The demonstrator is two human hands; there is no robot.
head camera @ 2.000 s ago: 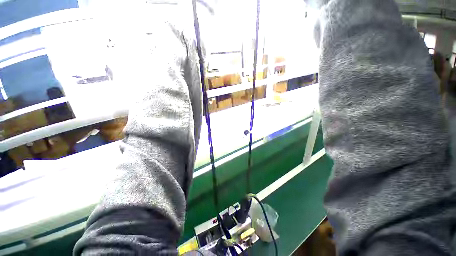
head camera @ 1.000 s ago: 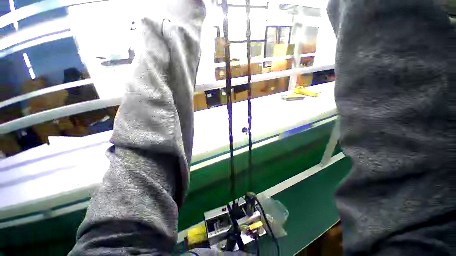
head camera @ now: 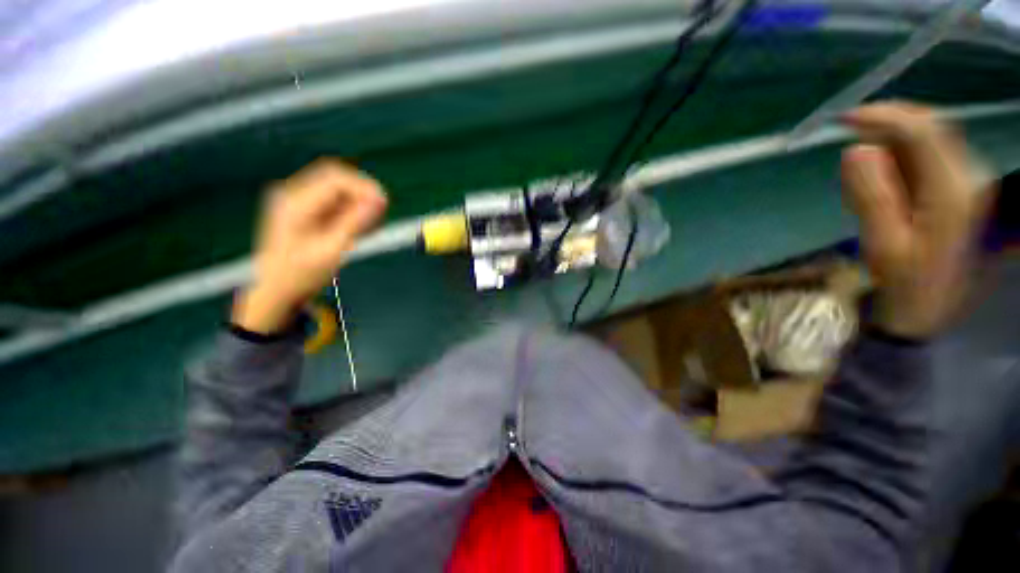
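The silver metal fixture (head camera: 503, 233) sits on the green bench in front of me, with black cables (head camera: 649, 106) hanging over it. A yellow piece (head camera: 444, 233) is at its left end and a crumpled clear plastic bag (head camera: 635, 231) at its right end. My left hand (head camera: 313, 229) is left of the fixture, blurred, with fingers curled; I cannot tell whether it holds anything. My right hand (head camera: 912, 202) is raised well right of the fixture, fingers apart and seemingly empty. Neither hand touches the fixture.
A yellow tape roll (head camera: 321, 327) lies on the green bench (head camera: 419, 308) beside my left wrist. An open carton (head camera: 766, 412) with white crumpled material stands at the lower right. A white rail (head camera: 716, 160) runs behind the fixture. A slanted white bar (head camera: 884, 73) is at upper right.
The view has tilted down, so the fixture is now near the middle. My raised forearms have come down and apart, and both hands are now in view.
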